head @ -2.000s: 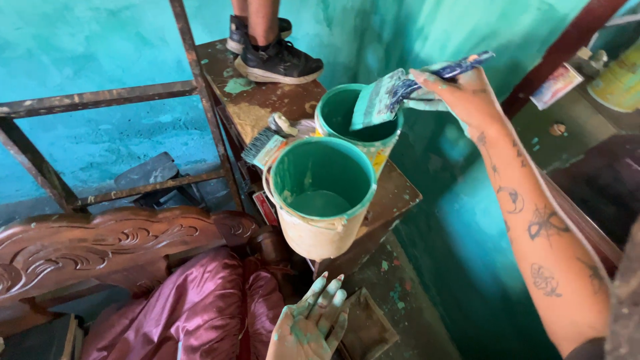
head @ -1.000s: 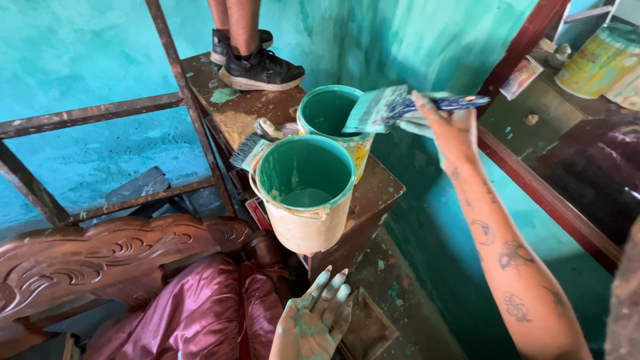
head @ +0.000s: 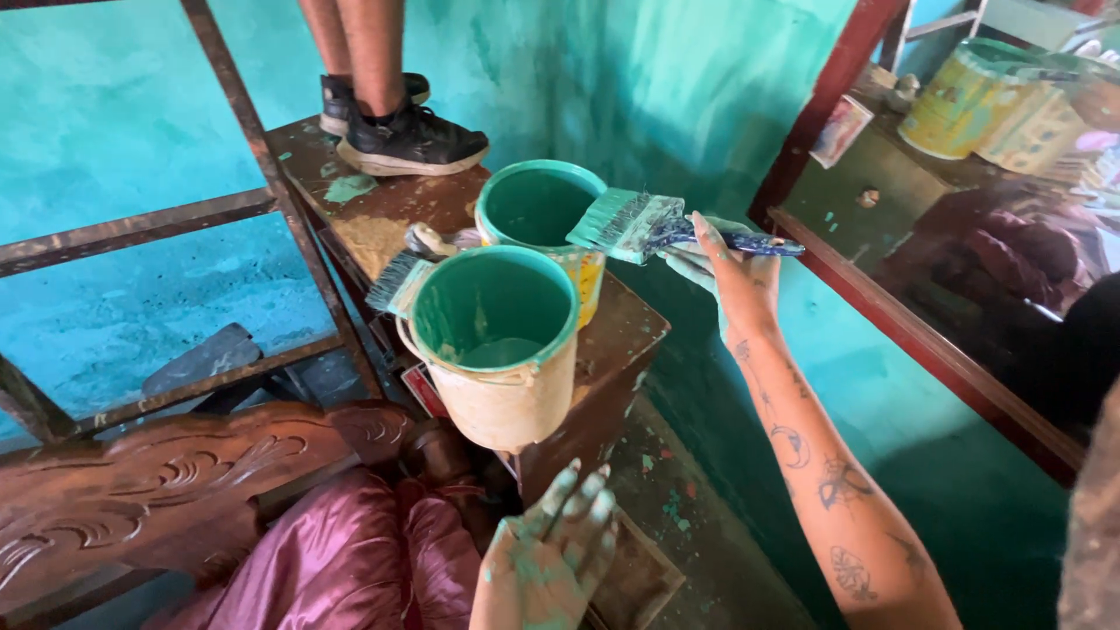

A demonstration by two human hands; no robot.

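My right hand (head: pixel 731 267) holds a wide paintbrush (head: pixel 626 226) by its dark blue handle, its bristles coated in green paint and level over the right rim of the rear bucket. That rear paint bucket (head: pixel 595 284), yellow and white outside, is green inside. In front of it stands a whitish bucket (head: pixel 499 398) with some green liquid at the bottom. A second paintbrush (head: pixel 398 282) with dark bristles lies at its left rim. My left hand (head: pixel 547 560), smeared with green paint, is palm up below the front bucket, fingers apart, holding nothing.
The buckets stand on a brown wooden cabinet (head: pixel 626 337), where a person in black shoes (head: pixel 411 140) also stands. A metal frame (head: pixel 210 214) and a carved wooden headboard (head: pixel 201 464) are at left, with pink satin fabric (head: pixel 324 560) below. A red-framed mirror (head: pixel 927 337) is at right.
The brush in my right hand has moved from the mouth of the rear bucket to its right rim and turned level. My left hand stays palm up below the front bucket.
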